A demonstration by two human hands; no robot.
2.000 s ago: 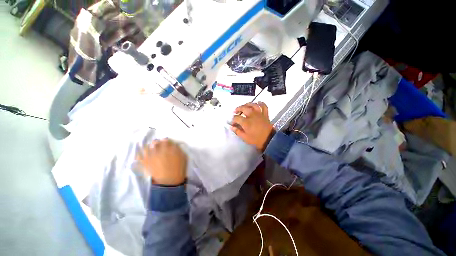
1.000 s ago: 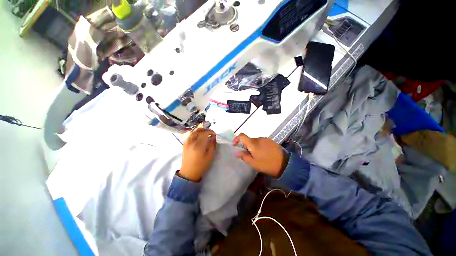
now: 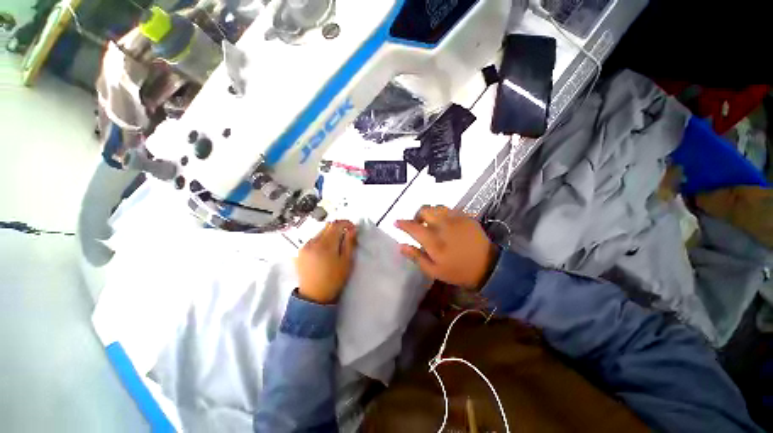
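A light grey garment piece (image 3: 225,313) lies left of and below the needle area and drapes towards the lap. The white sewing machine (image 3: 280,118) has a blue stripe and "JACK" lettering. My left hand (image 3: 327,262) is just below the needle area, its fingers closed on the cloth's upper edge. My right hand (image 3: 449,245) is to the right, thumb and forefinger at the cloth's right edge; whether they pinch it cannot be told. The presser foot is too blurred to make out.
Black labels (image 3: 441,144) lie right of the needle, with a clear plastic bag (image 3: 390,112) behind them. A black phone (image 3: 524,84) lies near the table edge, with a ruled tape (image 3: 485,193) along it. Grey pieces (image 3: 585,194) are heaped at right. A white cord (image 3: 449,359) hangs over my front.
Both hands have come together at the cloth below the needle since the oldest frame. Over the last second they have moved little, while the view has shifted and the machine appears further left.
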